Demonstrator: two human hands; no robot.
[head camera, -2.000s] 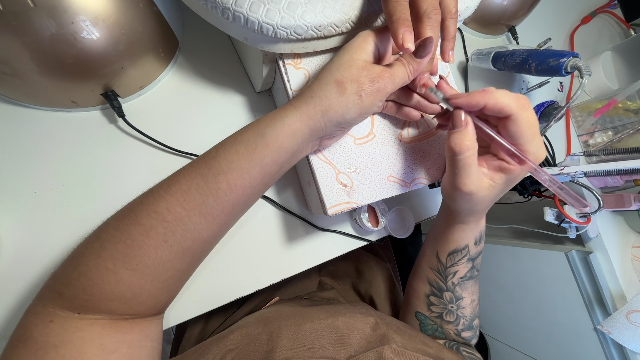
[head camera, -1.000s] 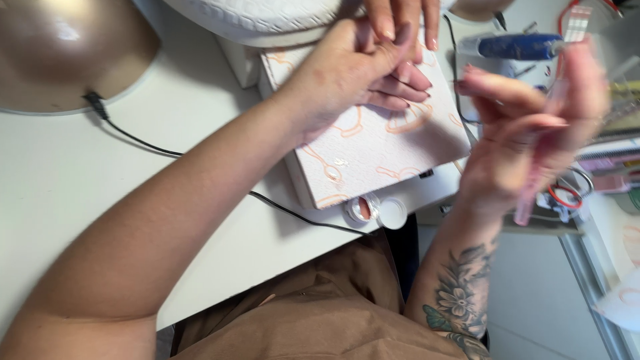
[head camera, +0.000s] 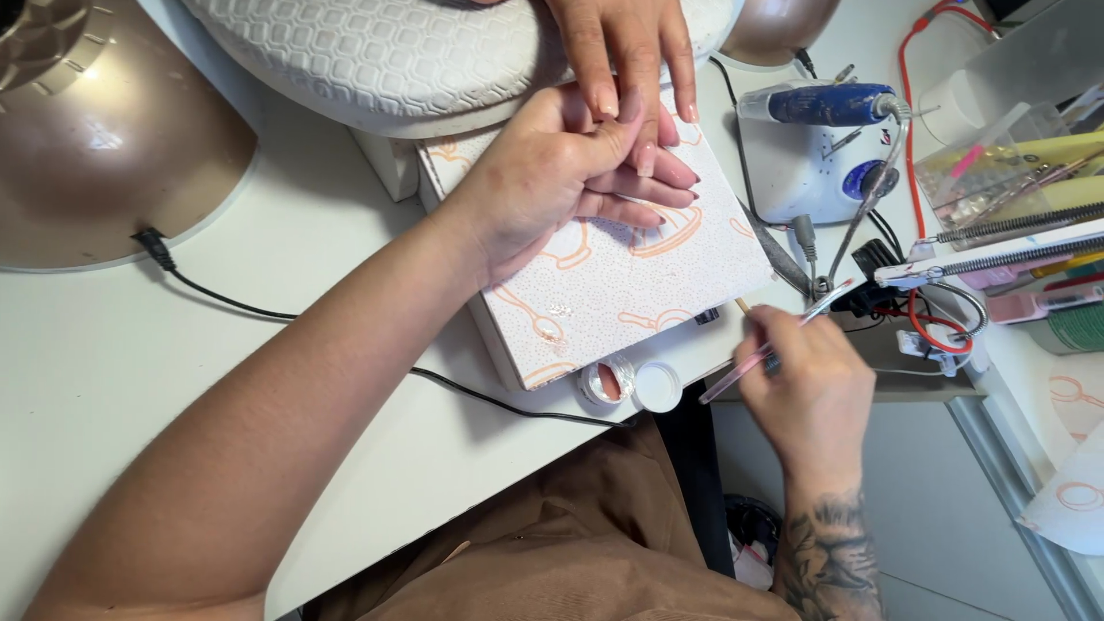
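My left hand (head camera: 561, 164) lies palm up over a patterned paper towel (head camera: 621, 293), its thumb and fingers closed on a finger of another person's hand (head camera: 634, 60). That hand reaches down from the top over a white textured armrest (head camera: 388, 52). My right hand (head camera: 806, 371) is at the table's front edge, right of the towel, with a thin pink-handled brush (head camera: 737, 375) between its fingers. Its fingertips are at the end of a thin wooden stick (head camera: 743, 305); whether they grip it is unclear. An open jar of pinkish product (head camera: 608, 382) stands near its white lid (head camera: 658, 387).
A nail drill handpiece (head camera: 828, 105) rests on its white control unit (head camera: 798, 164). Gold-coloured lamps (head camera: 112, 147) stand left and at top right. A black cable (head camera: 509, 404) crosses the white table (head camera: 345, 483). A spring-armed lamp stand (head camera: 1018, 241) and clear organiser (head camera: 983, 164) are at right.
My right hand has moved away from the other person's fingers, swung out to the right, then come down beside the table's front edge, with the brush still in it. My left hand keeps its hold.
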